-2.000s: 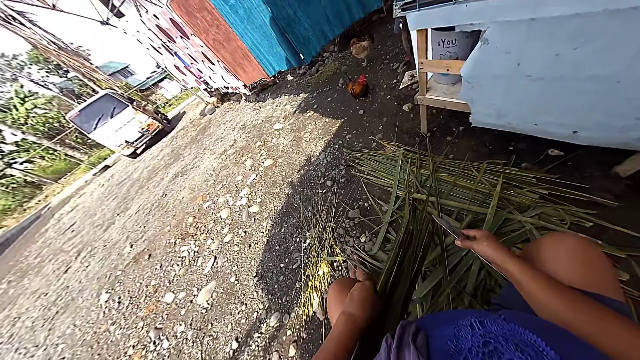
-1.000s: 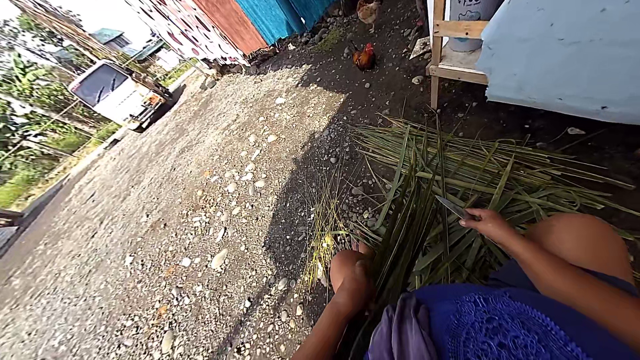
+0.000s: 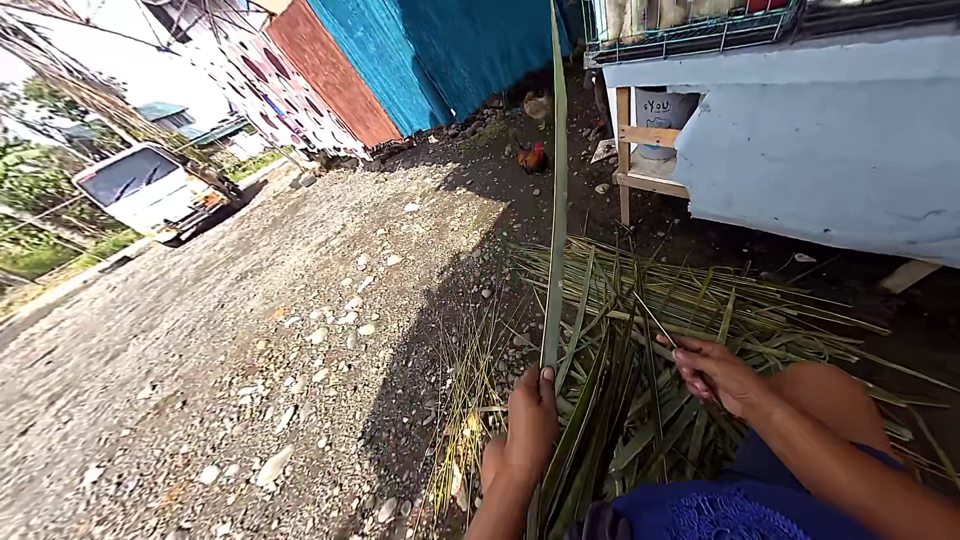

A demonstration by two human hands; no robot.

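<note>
My left hand (image 3: 529, 420) grips the lower end of one long green palm leaflet (image 3: 557, 225), which stands upright and reaches the top edge of the view. In my right hand (image 3: 716, 375) is a knife (image 3: 655, 318), its thin blade pointing up and left, apart from the leaflet. Below and between the hands lies a heap of green palm leaflets (image 3: 600, 420), partly over my lap. Behind it a pile of long leaf strips (image 3: 720, 292) spreads to the right. Thin yellowish leaf ribs (image 3: 469, 427) lie on the ground left of my left hand.
Gravel (image 3: 300, 360) with loose stones covers the left side. A rooster (image 3: 532, 158) is beyond the leaves, with another chicken (image 3: 538, 107) behind it. A wooden stand (image 3: 624, 161) holding a bucket (image 3: 660, 120) and a pale blue sheet (image 3: 825, 150) border the right. A white vehicle (image 3: 142, 187) stands far left.
My left hand, low by the heap before, has risen and now holds up a single leaflet. The knife in my right hand shows its blade more edge-on.
</note>
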